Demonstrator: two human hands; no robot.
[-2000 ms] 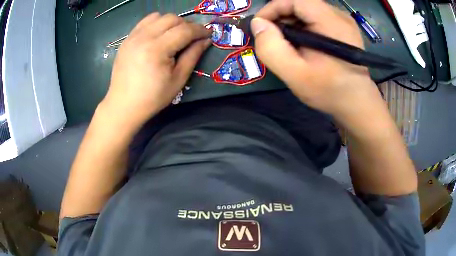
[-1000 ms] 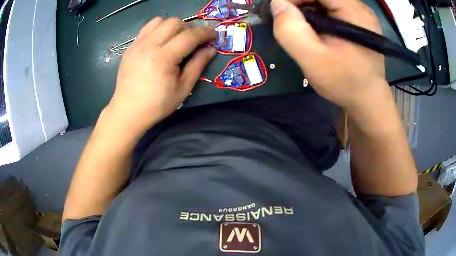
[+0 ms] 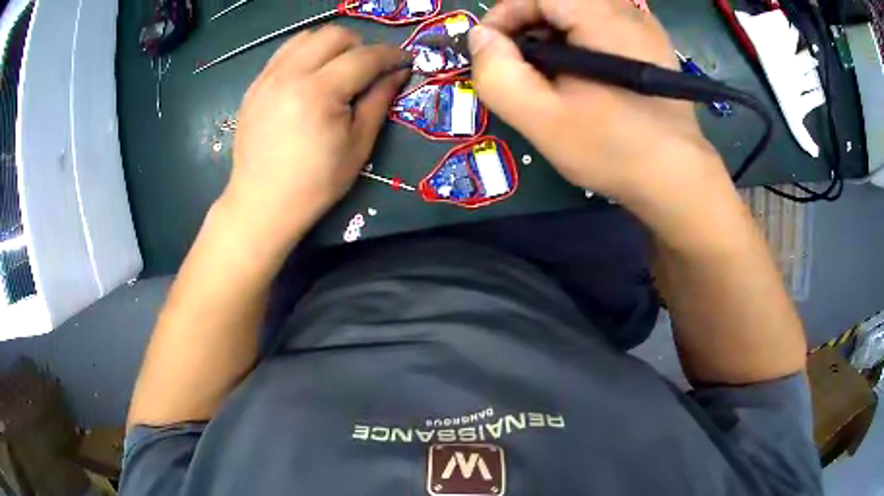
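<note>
Several red teardrop probe units with blue boards lie in a column on the green mat. The lowest unit (image 3: 471,172) and the one above it (image 3: 444,108) each show a white rectangle with a yellow tab. My right hand (image 3: 582,92) holds a black pen-like soldering iron (?) (image 3: 620,70), its tip end over the third unit (image 3: 436,50). My left hand (image 3: 305,116) has thumb and forefinger together at that unit's narrow left side; whether they grip a thing is hidden. The top unit (image 3: 393,8) is cut by the frame edge, its metal rod (image 3: 267,42) pointing left.
A large white casing (image 3: 73,155) stands at left. A black object with thin wires (image 3: 165,37) lies by it. Small white pieces (image 3: 354,228) lie near the mat's front edge. At right are a blue-handled screwdriver (image 3: 719,103), a white shape (image 3: 790,82) and black cables (image 3: 809,194).
The units appear lower in view. My right hand with the black tool has moved from the top unit to the third from the front. My left hand is at that unit too.
</note>
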